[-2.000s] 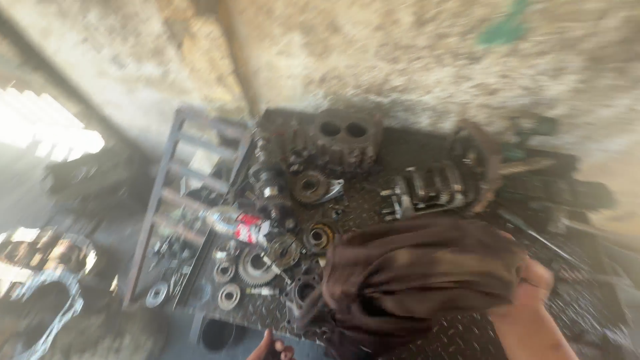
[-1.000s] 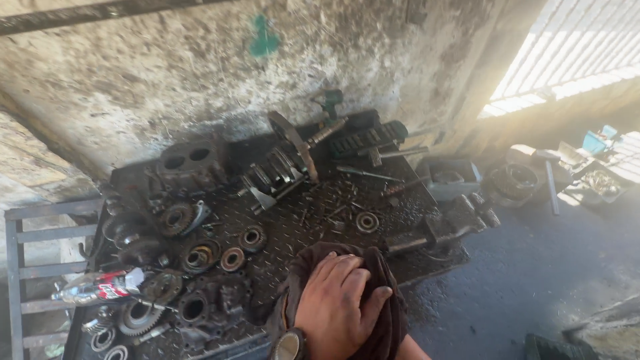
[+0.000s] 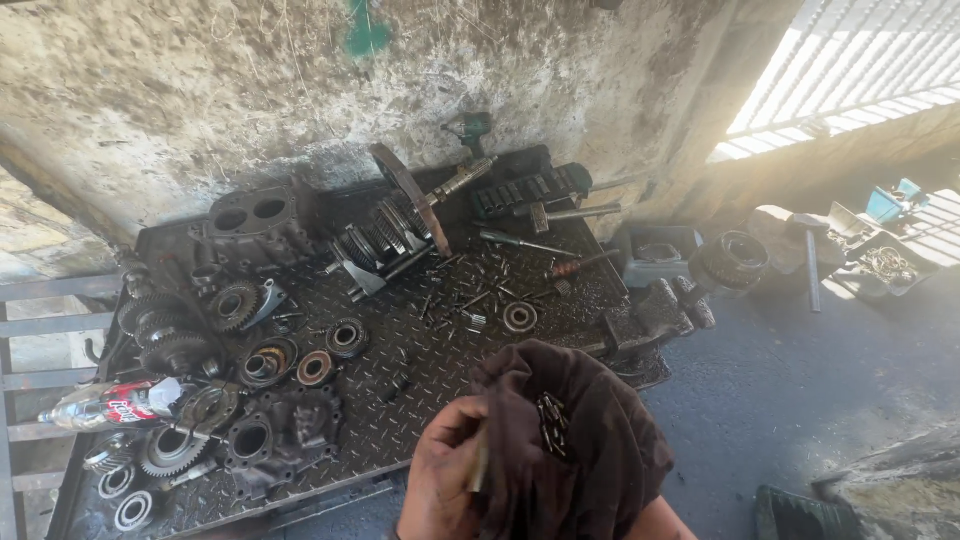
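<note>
A dark brown cloth [image 3: 600,405] hangs bunched over the near edge of the metal workbench, with several small metal pins or needle rollers [image 3: 553,425] lying in its fold. My left hand [image 3: 448,465] pinches the cloth's left side. My right hand [image 3: 660,519] is under the cloth; only the wrist and forearm show, so its fingers are hidden. Beyond the cloth, loose small metal pieces [image 3: 480,292] are scattered on the tread-plate bench top [image 3: 390,322], beside a ball bearing [image 3: 519,317].
Gears [image 3: 176,446], a gear shaft assembly [image 3: 382,236], housings [image 3: 255,225] and a plastic bottle [image 3: 112,405] crowd the bench. Further back are a hammer [image 3: 574,215], a socket set [image 3: 525,191] and a green power tool [image 3: 469,131]. A bench vise [image 3: 656,311] juts at the right edge.
A second ago one hand lay spread on top of the bunched cloth. Now the cloth is opened out, pins show in its fold, and my left hand grips its side.
</note>
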